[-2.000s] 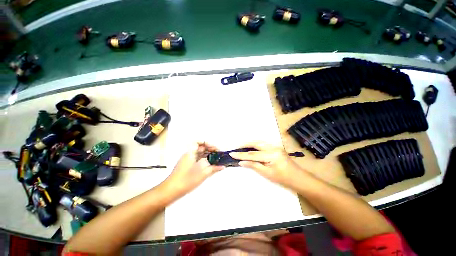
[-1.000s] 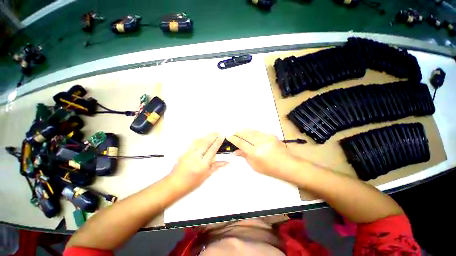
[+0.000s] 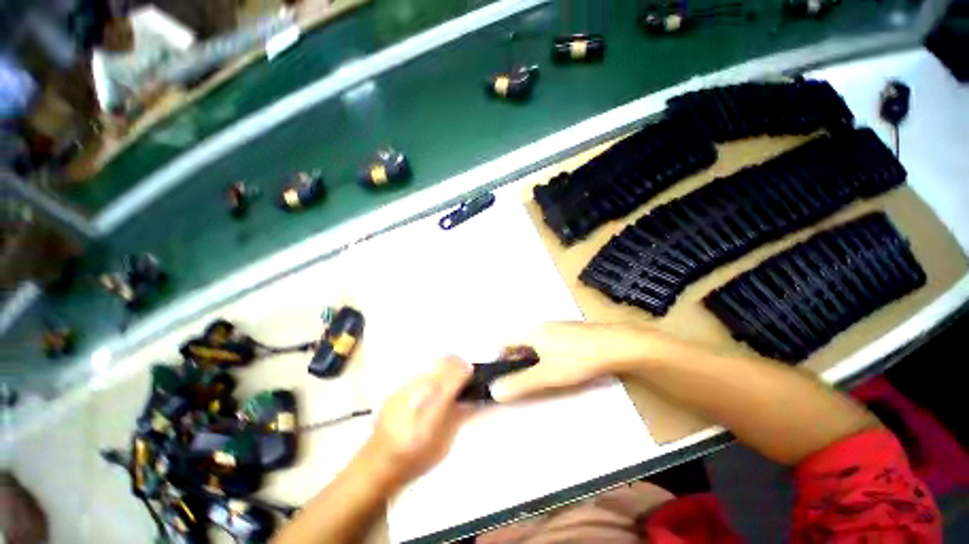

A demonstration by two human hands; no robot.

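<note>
A small black device (image 3: 485,379) is held between both hands over the white work sheet; its details are blurred. My left hand (image 3: 427,409) grips its left end. My right hand (image 3: 563,359) is on its right end, with fingertips over the top. The device's cable cannot be made out. A tangled pile of black units with green boards and tan tape (image 3: 218,425) lies at the left. One taped black unit (image 3: 338,342) lies apart from the pile.
Rows of black covers (image 3: 744,218) stand on tan cardboard (image 3: 680,420) at the right. A small black piece (image 3: 468,210) lies near the bench's far edge. A green conveyor (image 3: 446,128) beyond carries several taped units. A black corded piece (image 3: 895,101) lies at the far right.
The view has tilted and turned. The hands are still together on the device; the right hand now lies flatter across its right end. The single black pieces on the bench have not been moved.
</note>
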